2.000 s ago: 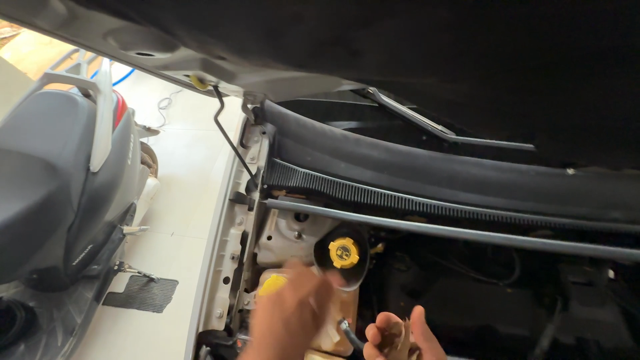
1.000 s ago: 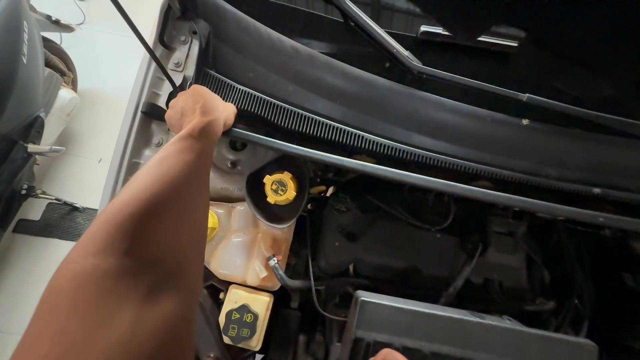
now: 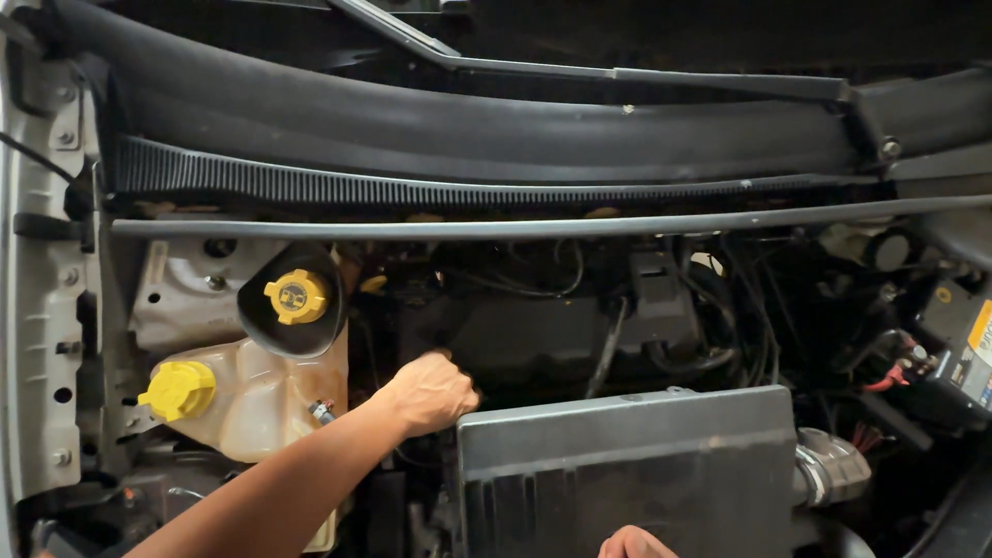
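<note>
My left hand (image 3: 434, 391) reaches in from the lower left, its fingers curled downward over the engine, beside the upper left corner of a black plastic air filter housing (image 3: 628, 457). Its palm and fingertips are hidden, so whether it grips anything cannot be told. Left of it stands a translucent coolant expansion tank (image 3: 263, 395) with a yellow cap (image 3: 180, 390). Behind that, another yellow cap (image 3: 297, 297) sits in a black funnel-shaped surround. Only some fingers of my right hand (image 3: 635, 542) show at the bottom edge, in front of the housing; what they hold is not visible.
A grey weatherstrip (image 3: 496, 229) runs across the bay below the ribbed cowl grille (image 3: 310, 182). The wiper arm (image 3: 535, 68) lies farther back. At the right are a car battery (image 3: 965, 341) with a red cable and a hose joint (image 3: 833, 469). Dark hoses cross the engine.
My left hand has left the far left corner, where it was at the end of the weatherstrip, and is now over the engine beside the black housing. The view has shifted right.
</note>
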